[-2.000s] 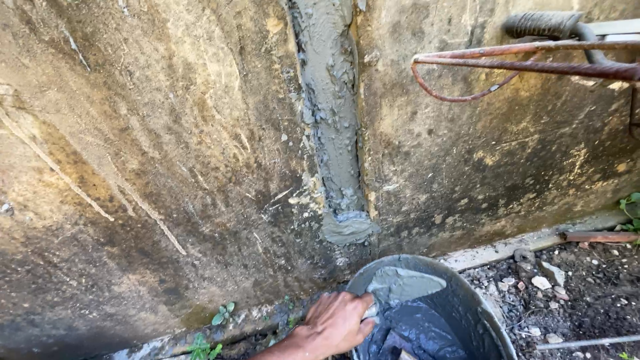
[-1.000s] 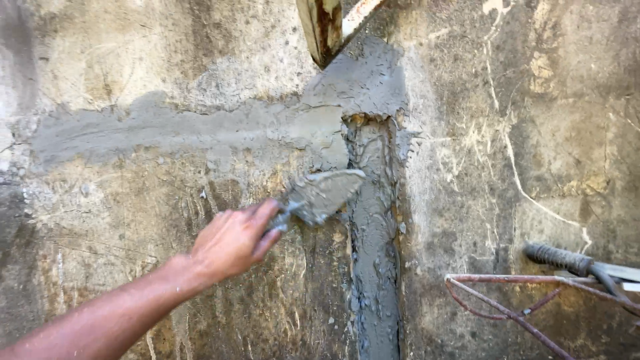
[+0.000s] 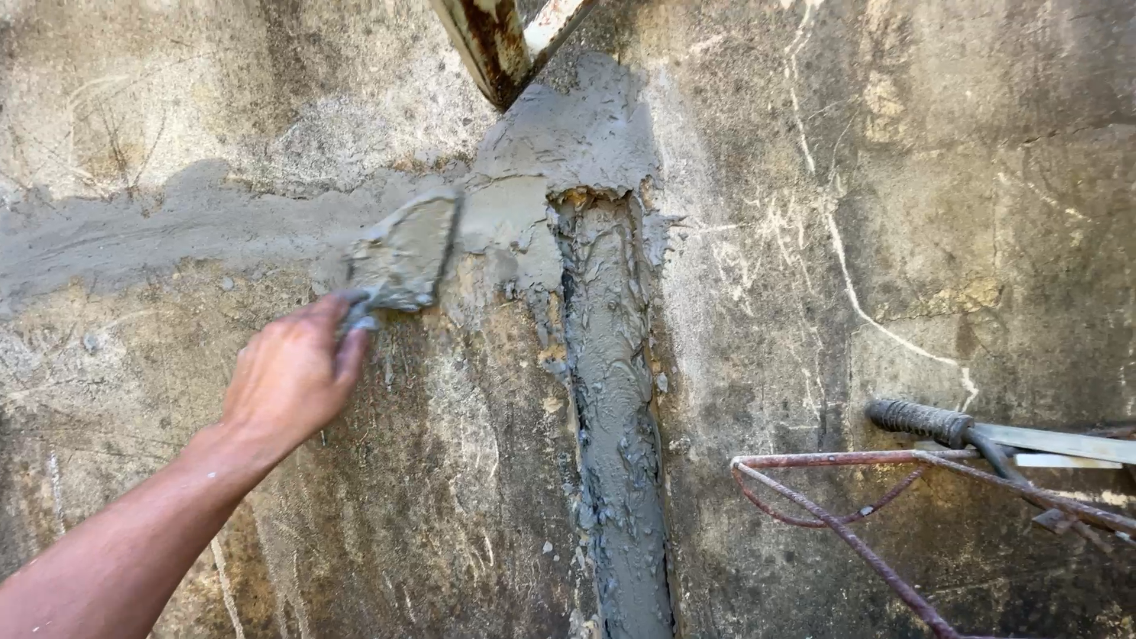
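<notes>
My left hand (image 3: 288, 373) grips the handle end of a mortar-coated trowel (image 3: 413, 253), its fingers and thumb closed around it. The blade tilts up and to the right over a horizontal band of smoothed grey mortar (image 3: 257, 226) on the weathered wall; whether it touches is unclear through the blur. To its right a vertical channel holds rough wet mortar (image 3: 612, 390), with ragged edges at the top and sides. Above the channel lies a patch of smoother mortar (image 3: 581, 133). My right hand is out of view.
A rusty metal bracket (image 3: 506, 71) juts in at the top, just above the mortar patch. On the lower right, a bent rusty bar frame (image 3: 825, 460) stands in front of the wall beside a tool with a wrapped handle (image 3: 919, 422).
My left hand has come up from the mortar bucket to the wall, then moved left with the trowel from beside the channel onto the horizontal band. The view has tilted up from the bucket.
</notes>
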